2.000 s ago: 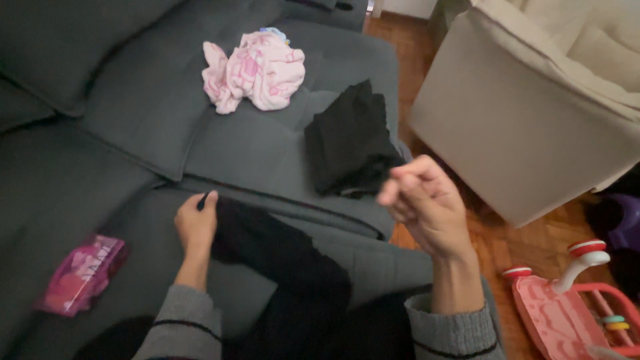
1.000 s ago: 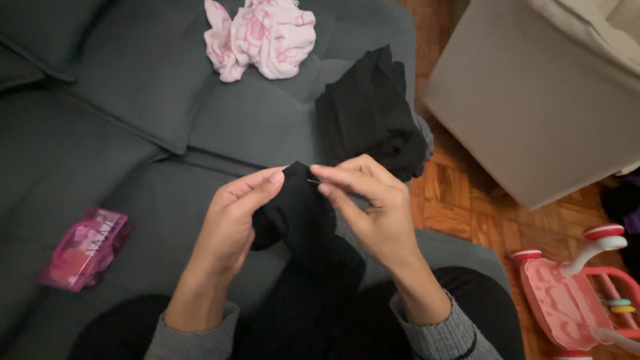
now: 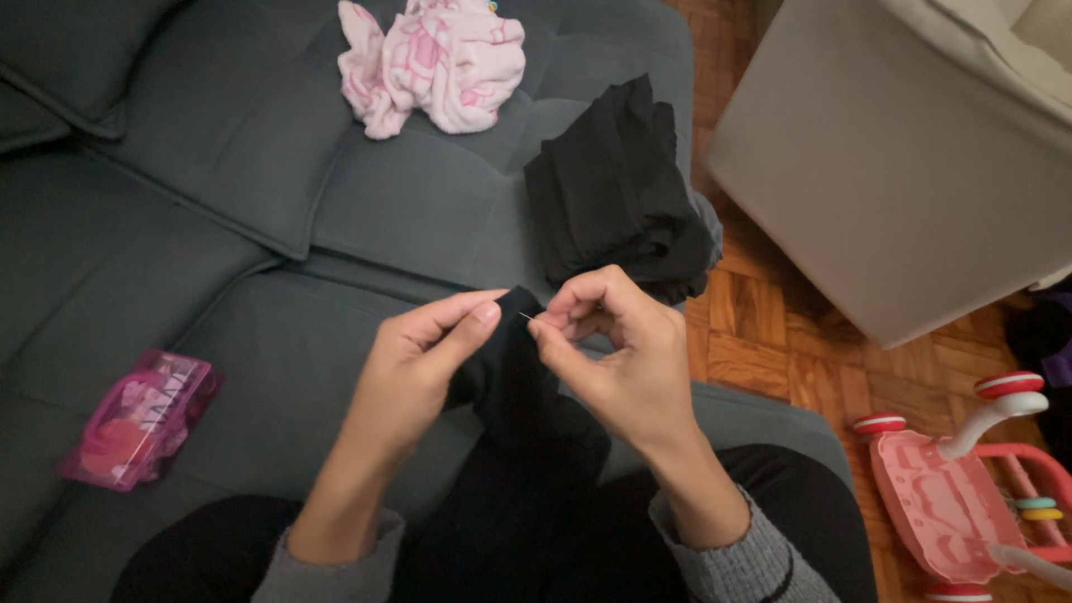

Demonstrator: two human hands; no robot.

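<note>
Between my two hands a black cloth garment [image 3: 523, 394] hangs down over my lap. My left hand [image 3: 419, 360] pinches its upper edge between thumb and forefinger. A thin sewing needle [image 3: 526, 316] is gripped by the thumb and fingertips of my right hand [image 3: 624, 352], its point against or very near the cloth. Whether thread runs from the needle, I cannot tell. Just beyond my right hand lies a folded stack of black clothes [image 3: 611, 184] on the grey sofa [image 3: 410, 201].
A pink patterned fleece cloth [image 3: 435, 67] lies at the far part of the sofa. At the left rests a pink transparent plastic case [image 3: 138, 423]. To the right, a beige fabric armchair or bin [image 3: 896, 159] and a pink toy with red wheels [image 3: 946, 494] stand on the parquet floor [image 3: 745, 343].
Two seconds ago my right hand was raised apart at the right; it has since come to the cloth beside my left hand. Over the last second both hands have stayed together at the cloth.
</note>
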